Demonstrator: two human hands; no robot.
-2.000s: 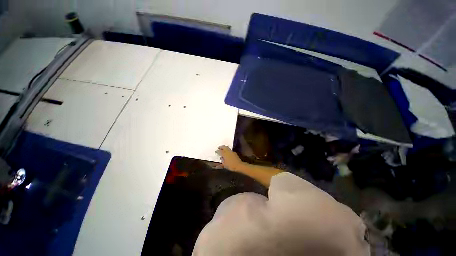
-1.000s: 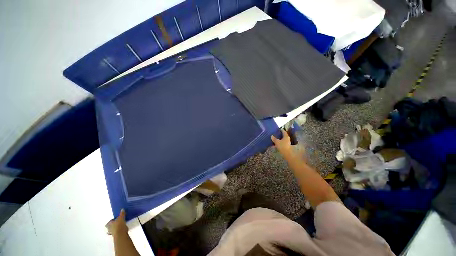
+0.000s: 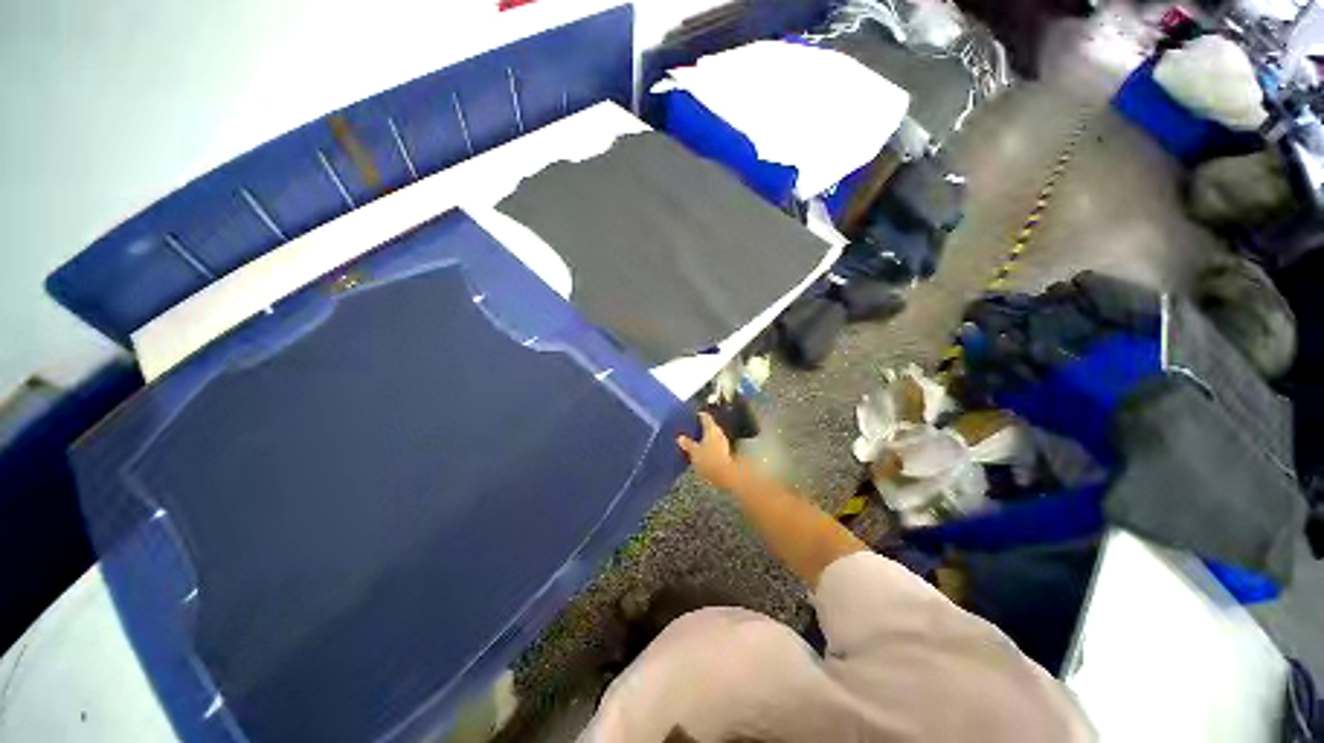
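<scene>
A large blue sewing template point(image 3: 617, 349) lies in front of me, with a dark face fabric panel point(image 3: 392, 494) under its bluish cover. A pale rim and small white marks run around the panel. My right hand point(image 3: 707, 447) grips the template's right corner at its near edge. My left hand is not in view; the template's lower left part is cut off by the picture's edge. A stack of dark striped panels point(image 3: 668, 240) lies right behind the template on the white table.
An empty blue template point(image 3: 421, 145) with pale slots leans at the wall. White cloth point(image 3: 791, 109) lies on a blue container behind. Dark cloth point(image 3: 1067, 327) and white scraps point(image 3: 929, 443) are heaped at right. A white table corner point(image 3: 1176, 653) shows at lower right.
The template has come nearer to me and away from the wall, uncovering some white table behind it. My right hand still holds its corner. My left hand has left the view.
</scene>
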